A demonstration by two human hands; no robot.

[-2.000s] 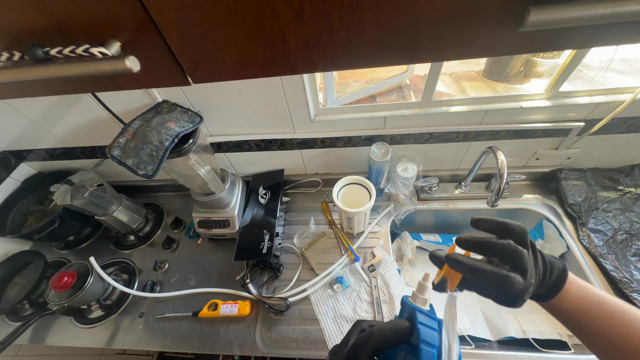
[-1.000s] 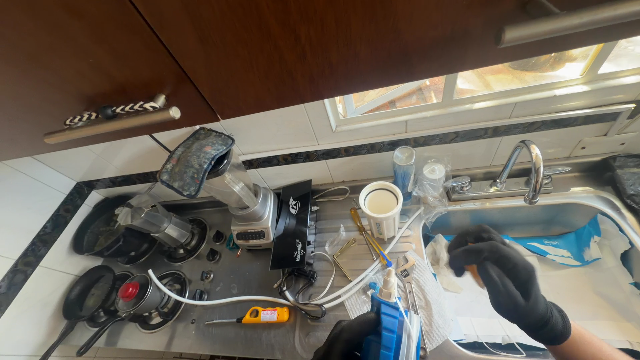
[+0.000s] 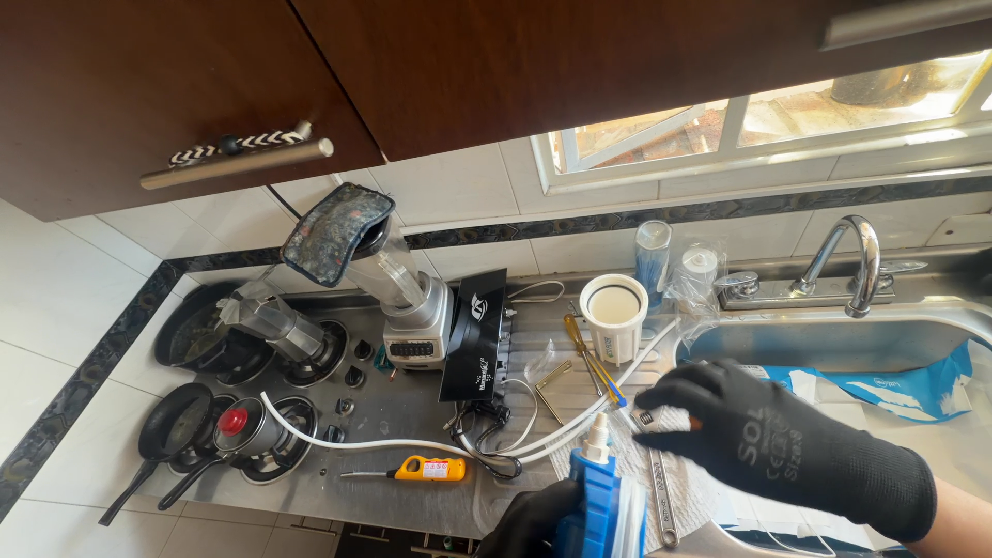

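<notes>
My left hand (image 3: pixel 535 519), in a black work glove, grips a blue plastic filter housing part (image 3: pixel 593 496) with a white threaded fitting (image 3: pixel 597 440) on top. To its right is my right hand (image 3: pixel 744 438), gloved too, thumb and fingers apart, with no object visible between them. An adjustable wrench (image 3: pixel 663 496) lies on paper towel (image 3: pixel 690 496) between the hands. Behind them stand a white filter canister (image 3: pixel 614 318), open at the top, and a plastic-wrapped white cartridge (image 3: pixel 699 267). White tubing (image 3: pixel 372 444), a screwdriver (image 3: pixel 577 337) and a bent metal bracket (image 3: pixel 552 387) lie on the drainboard.
A steel sink (image 3: pixel 806 341) with a chrome faucet (image 3: pixel 849 248) is at the right. A yellow lighter (image 3: pixel 434 468), black panel (image 3: pixel 474 333) and blender (image 3: pixel 418 333) stand or lie left of the canister. Pans (image 3: pixel 174 418) and a moka pot (image 3: pixel 283 329) occupy the stove. Cabinets hang overhead.
Two seconds ago my right hand had an orange-yellow item at its fingers above the blue part; that item no longer shows there. The view has shifted left.
</notes>
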